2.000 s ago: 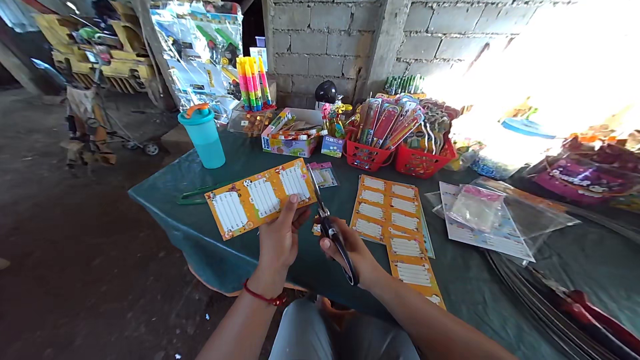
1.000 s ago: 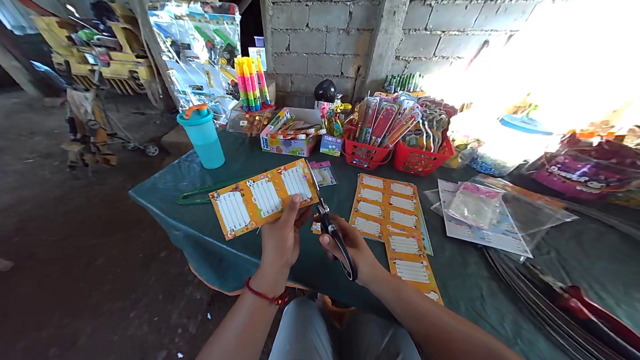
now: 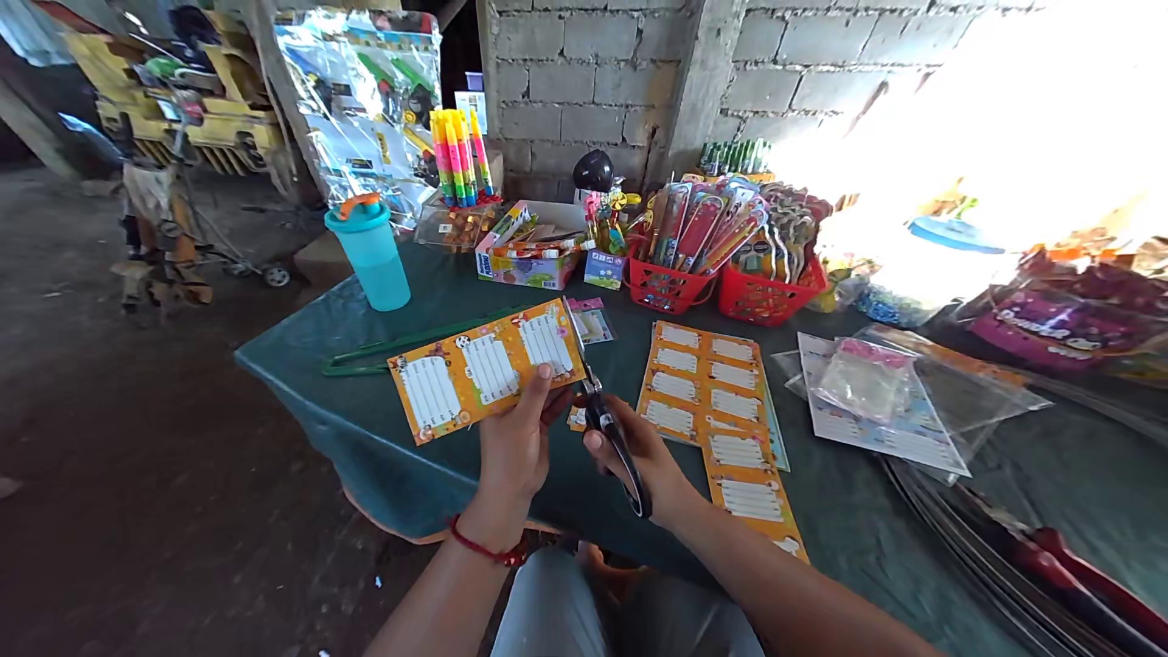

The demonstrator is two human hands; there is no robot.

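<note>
My left hand [image 3: 522,429] holds an orange strip of printed label cards [image 3: 488,370] by its lower right part, thumb on top. Black-handled scissors [image 3: 613,438] are in my right hand [image 3: 634,456], their blades pointing up along the strip's right edge; whether the blades touch the paper I cannot tell. Below the blades a small orange piece [image 3: 578,418] shows partly behind my fingers. More orange label sheets [image 3: 703,388] lie on the green-covered table to the right of the scissors, with a bluish sheet partly under them.
Behind my hands stand a turquoise tumbler [image 3: 370,260], a cardboard box of tubes [image 3: 529,269] and two red plastic baskets [image 3: 671,287] of packaged goods. A green strap-like item [image 3: 356,365] lies at left. Plastic packets [image 3: 862,383], dark cable [image 3: 949,538] and red-handled pliers [image 3: 1063,570] lie at right.
</note>
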